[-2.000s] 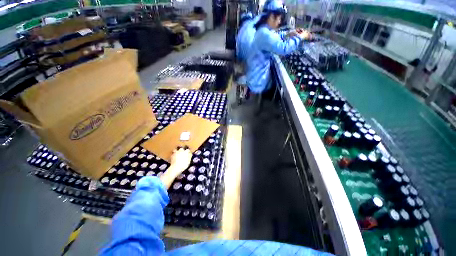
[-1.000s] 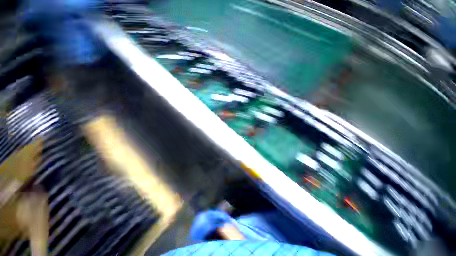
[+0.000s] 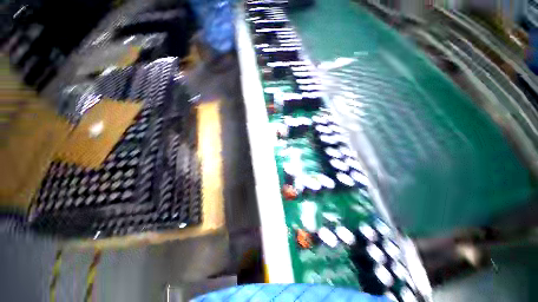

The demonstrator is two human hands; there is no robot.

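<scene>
The picture is blurred by motion. Neither my left hand nor my right hand shows; only blue cloth of my smock is at the bottom edge. Green circuit boards point(image 3: 315, 213) lie in a row in front of me. Black capacitors with white tops point(image 3: 337, 151) stand on them, mostly along the right side. Orange coils point(image 3: 303, 238) sit near the left edge of the boards. A long white conveyor rail point(image 3: 259, 154) runs along their left side.
At left, stacked trays of capacitors point(image 3: 127, 183) stand on a pallet point(image 3: 211, 165), with a cardboard sheet point(image 3: 97, 141) on top and a brown carton point(image 3: 29, 147) beside it. A green-matted shelf point(image 3: 448, 153) lies right. Another person's blue smock point(image 3: 217, 26) shows at the top.
The view has swung towards the line. The hand that was over the cardboard sheet, and later blurred at lower left, is out of the picture. The blue sleeve at the bottom is gone.
</scene>
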